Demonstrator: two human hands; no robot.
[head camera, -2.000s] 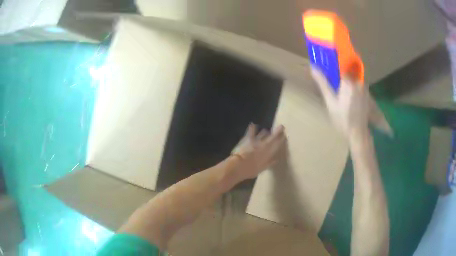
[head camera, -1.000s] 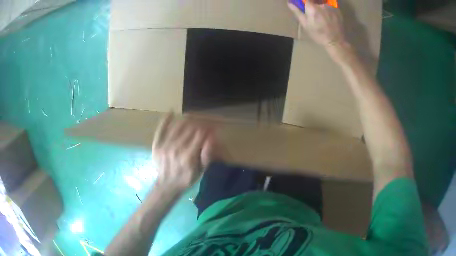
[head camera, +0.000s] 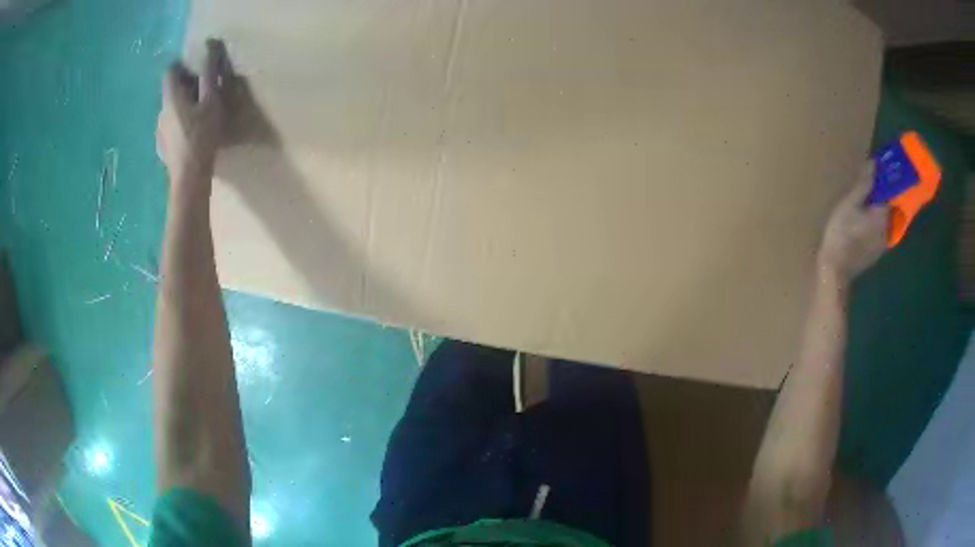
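A large brown carton (head camera: 556, 182) lies in front of me with its broad panel facing up; no opening shows. My left hand (head camera: 195, 118) is at the carton's upper left edge, fingers spread, with its shadow on the cardboard. My right hand (head camera: 859, 230) is beside the carton's right edge and holds the orange and blue-purple tape gun (head camera: 916, 187). I cannot tell whether tape is on the panel.
The glossy green floor (head camera: 305, 427) has thin scrap strips (head camera: 107, 198) on the left and a yellow line at the lower left. Brown cardboard stands at the left edge, the upper right and beside my right leg.
The dark opening and its side flaps are now covered by the broad panel. My left hand has moved up to the carton's left edge. My right hand has moved right and down with the tape gun.
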